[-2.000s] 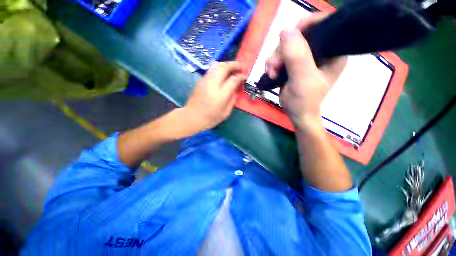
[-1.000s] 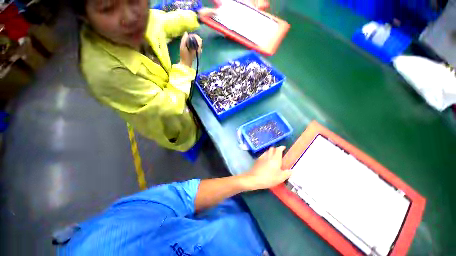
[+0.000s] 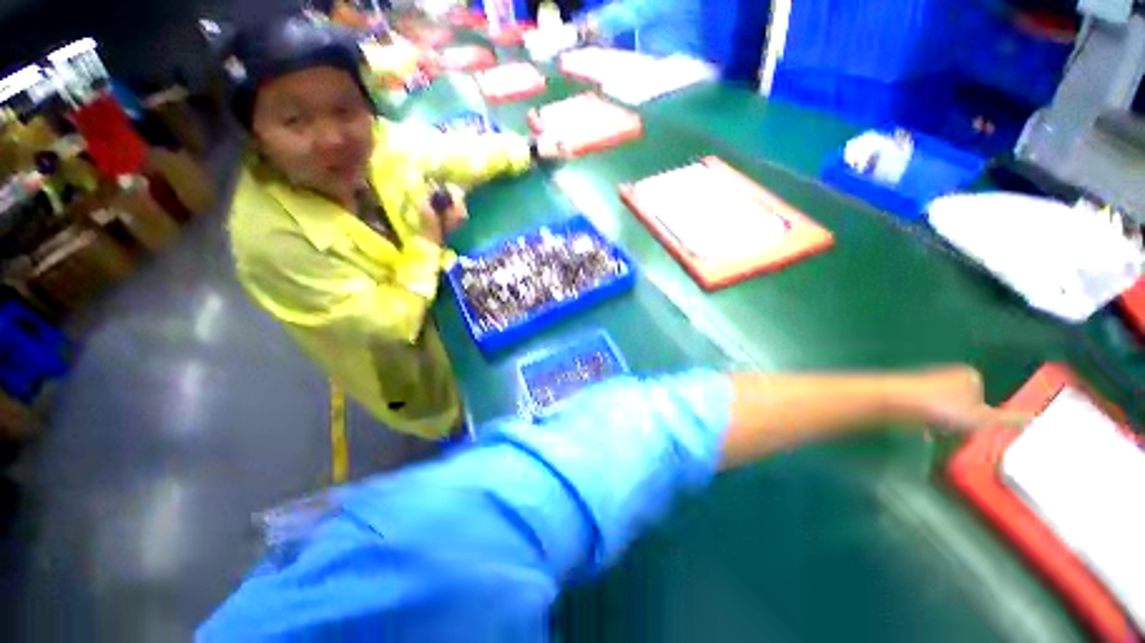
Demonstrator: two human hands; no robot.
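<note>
My left arm reaches across to the right. My left hand (image 3: pixel 954 399) is blurred and its fingertips are at the upper left edge of an orange-red tray (image 3: pixel 977 472); whether they grip it is unclear. A white panel (image 3: pixel 1090 484) lies in that tray, cut off by the right edge of the picture. My right hand is out of view. A small blue bin (image 3: pixel 571 374) of tiny dark pieces stands beyond my sleeve, partly hidden by it.
A large blue bin of metal pieces (image 3: pixel 540 279) stands beside a person in yellow (image 3: pixel 329 270). Another orange-red tray with a white panel (image 3: pixel 726 226) lies mid-bench, more beyond. A blue tray (image 3: pixel 907 173) and a white bag (image 3: pixel 1036 251) lie at the far side.
The view has swung up along the bench. My left hand has moved from beside the small bin to farther right, with the tray also farther right in view. Another tray now shows mid-bench.
</note>
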